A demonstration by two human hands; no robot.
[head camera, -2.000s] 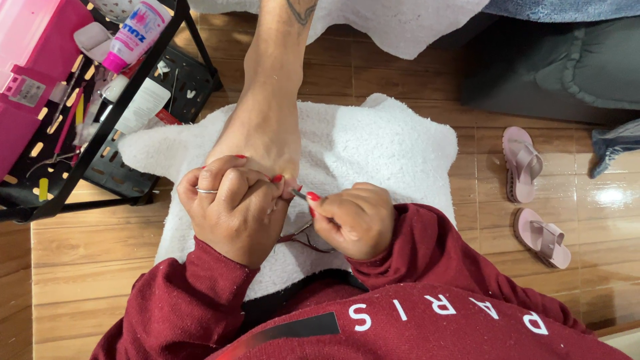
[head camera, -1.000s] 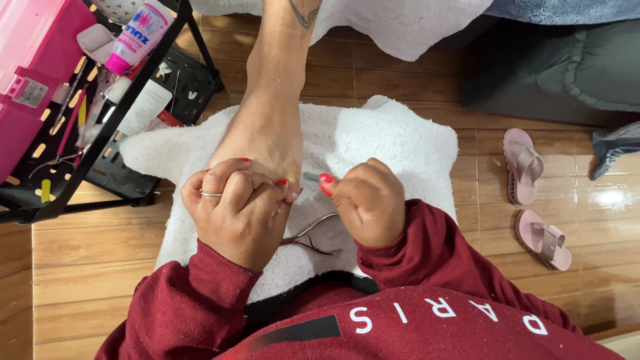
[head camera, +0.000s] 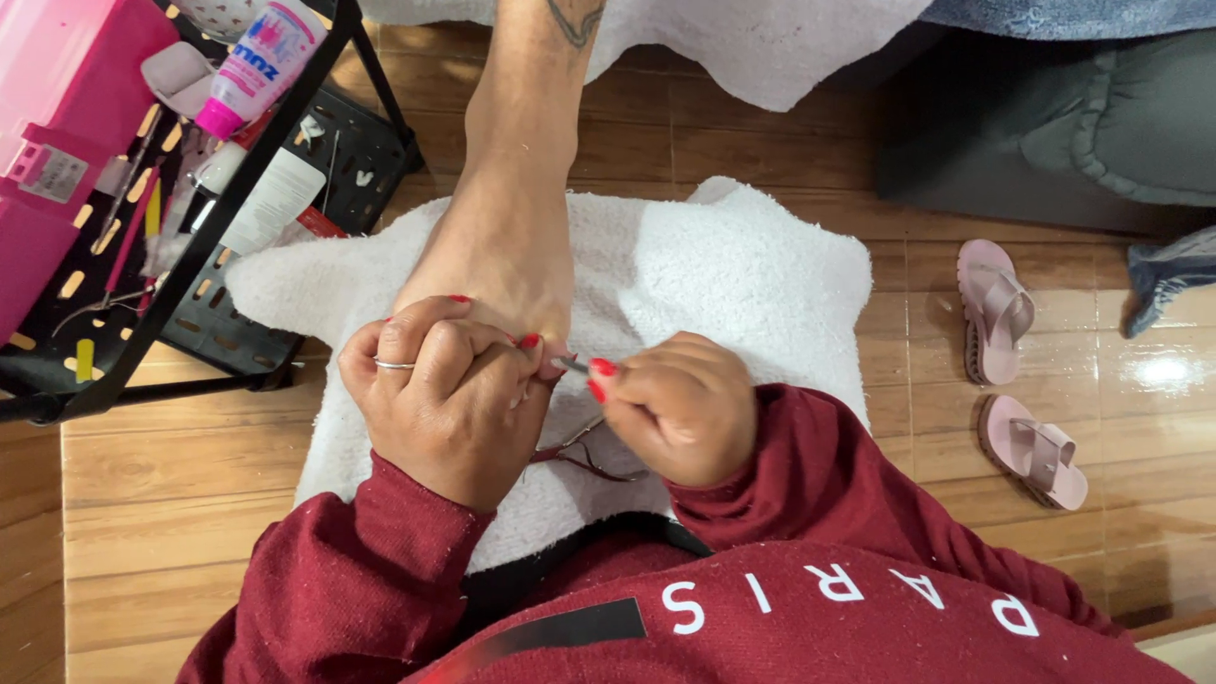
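Another person's bare foot [head camera: 494,252] rests on a white towel [head camera: 750,275] on my lap. My left hand [head camera: 451,399], with a ring and red nails, is wrapped over the toes and grips them. My right hand [head camera: 679,408] pinches a slim metal tool [head camera: 572,365], its tip at a toenail on the foot's right side. Which kind of tool it is, I cannot tell. Cuticle nippers [head camera: 579,451] with reddish handles lie on the towel between my hands, partly covered by my right hand. Most of the toes are hidden under my left fingers.
At the left stands a black slotted cart [head camera: 204,256] with a pink plastic case [head camera: 71,142], a white and pink bottle [head camera: 261,62] and several small tools. Pink sandals [head camera: 993,309] lie on the wood-look floor at the right. A dark upholstered seat [head camera: 1035,123] is at the upper right.
One second ago the tool in my right hand was a little away from the toes; now its tip is back at the toenail. My left hand keeps its hold on the toes.
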